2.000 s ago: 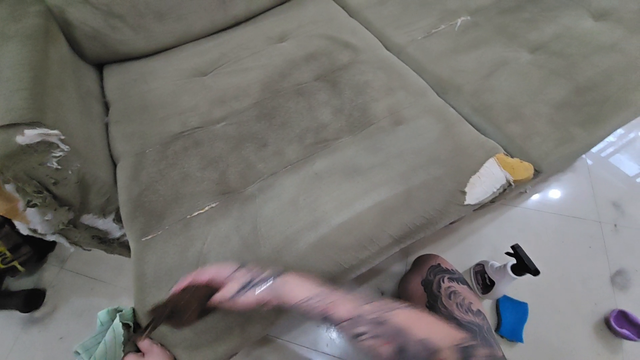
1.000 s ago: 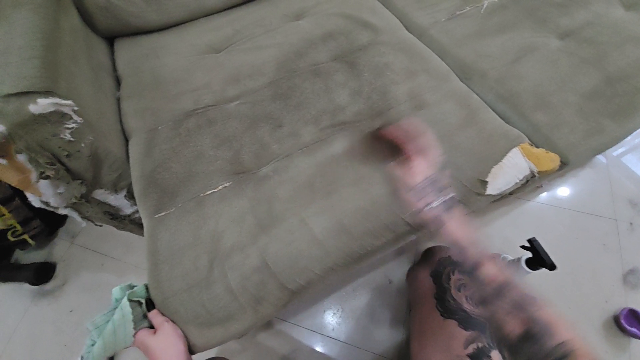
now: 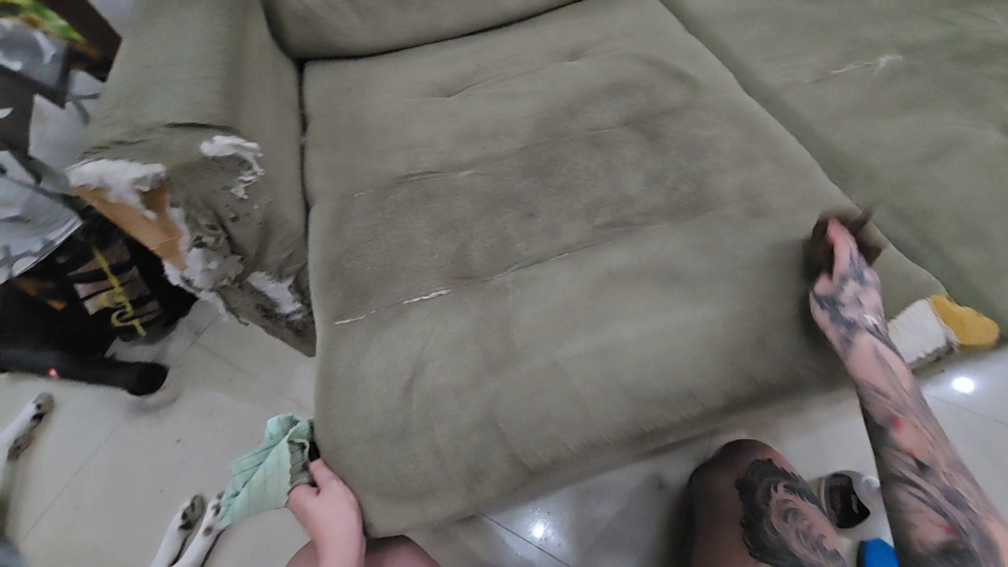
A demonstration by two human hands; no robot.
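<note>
A green fabric sofa seat cushion (image 3: pixel 567 331) with darker, damp-looking patches and split seams fills the middle of the head view. At its right side my right hand (image 3: pixel 846 252) holds a dark brown cloth (image 3: pixel 823 248), blurred, against the fabric. At the front left corner my left hand (image 3: pixel 331 504) grips a light green striped cloth (image 3: pixel 264 472) beside the cushion's edge. What my left fingers do behind the cloth is partly hidden.
The sofa arm (image 3: pixel 213 189) at left is torn, with white stuffing showing. Yellow foam (image 3: pixel 965 321) pokes from the right front corner. Animal paws (image 3: pixel 193 512) rest on the tiled floor (image 3: pixel 236 362). A bottle (image 3: pixel 846 500) and a blue sponge (image 3: pixel 876 553) lie by my tattooed knee.
My right hand has swept from the cushion's front left, across its middle, to its right side with the brown cloth. My left hand stays at the front left corner.
</note>
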